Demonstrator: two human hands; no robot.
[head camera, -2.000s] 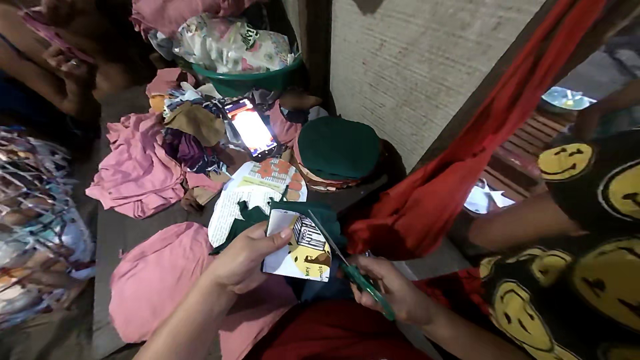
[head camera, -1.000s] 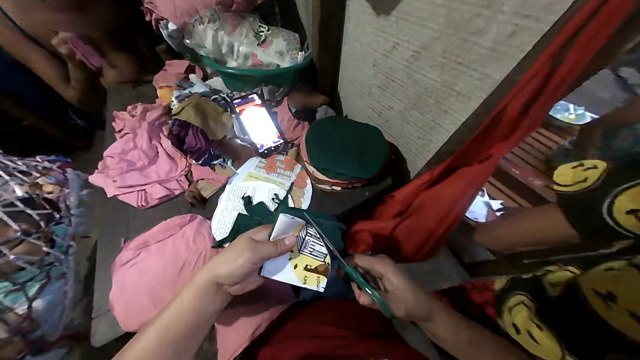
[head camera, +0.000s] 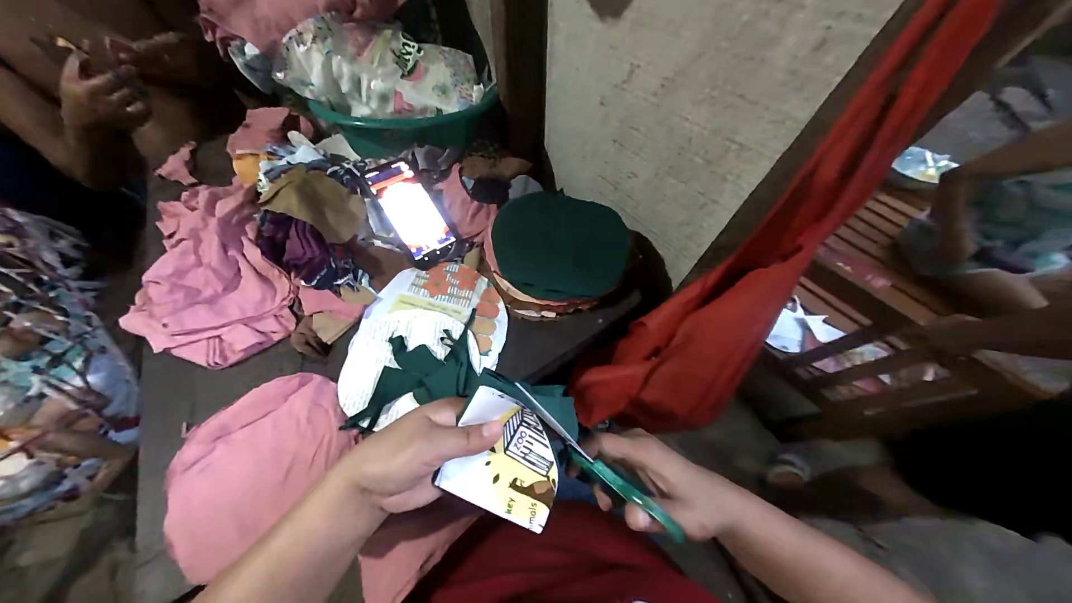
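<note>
My left hand (head camera: 419, 452) pinches a printed paper piece (head camera: 502, 469) with a zoo picture, laid over dark green cloth (head camera: 557, 406). My right hand (head camera: 662, 486) grips green-handled scissors (head camera: 620, 481), whose blades lie along the upper right edge of the paper. Just beyond my left hand, dark green cloth scraps (head camera: 427, 364) rest on a rounded sheet of printed paper (head camera: 368, 352). A stack of round cloth pieces, dark green on top (head camera: 561, 243), sits further back. Pink round cloth (head camera: 251, 469) lies at the left.
A lit phone (head camera: 410, 209) leans among mixed cloth scraps (head camera: 310, 201), beside crumpled pink cloth (head camera: 218, 276). Behind is a green basin (head camera: 402, 134) with a filled plastic bag. Red cloth (head camera: 720, 327) hangs at the right, near a wooden bench (head camera: 888, 276). Another person's hands (head camera: 105, 92) are at upper left.
The other person on the right has shifted, and the smiley-patterned garment seen before is out of view. My hands keep their hold on the paper, cloth and scissors.
</note>
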